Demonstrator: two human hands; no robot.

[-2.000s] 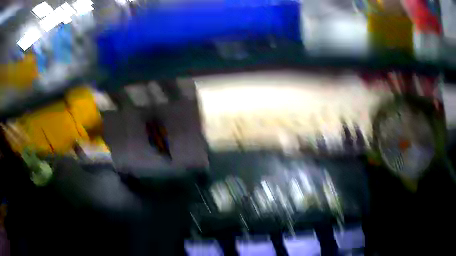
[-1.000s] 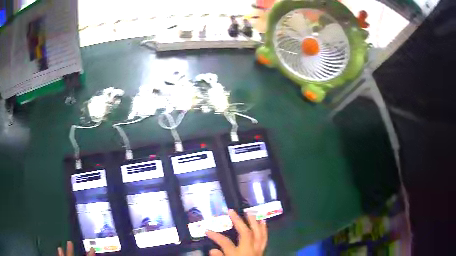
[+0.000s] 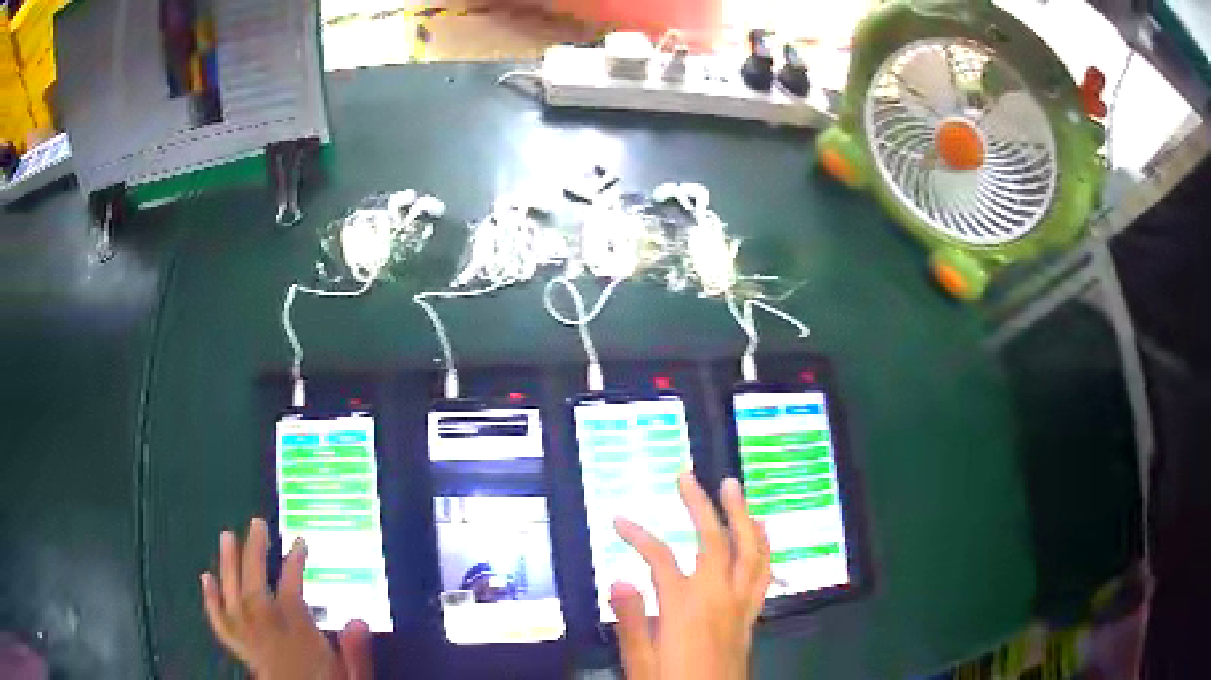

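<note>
Several smartphones lie side by side in dark trays on the green mat. The leftmost phone (image 3: 328,485), the third phone (image 3: 635,458) and the rightmost phone (image 3: 789,492) show green bars on white. The second phone (image 3: 494,531) shows a camera-like picture. White earphone plugs (image 3: 452,384) sit in the phones' top edges, their bundled cords (image 3: 505,247) behind. My left hand (image 3: 275,614), fingers spread and empty, is over the leftmost phone's lower left. My right hand (image 3: 697,585), fingers apart and empty, is over the third phone's lower right, fingertips near its screen; touch cannot be told.
A green desk fan (image 3: 959,144) stands at the back right. A white power strip (image 3: 677,90) with plugs lies at the back. An instruction sheet (image 3: 266,80) with binder clips (image 3: 288,182) stands at the back left. A blurred red shape (image 3: 584,16) is at the top edge.
The view has shifted, placing the phones further right and higher. Three screens have changed from camera pictures to green-barred menus. My left hand has come further into view over the leftmost phone.
</note>
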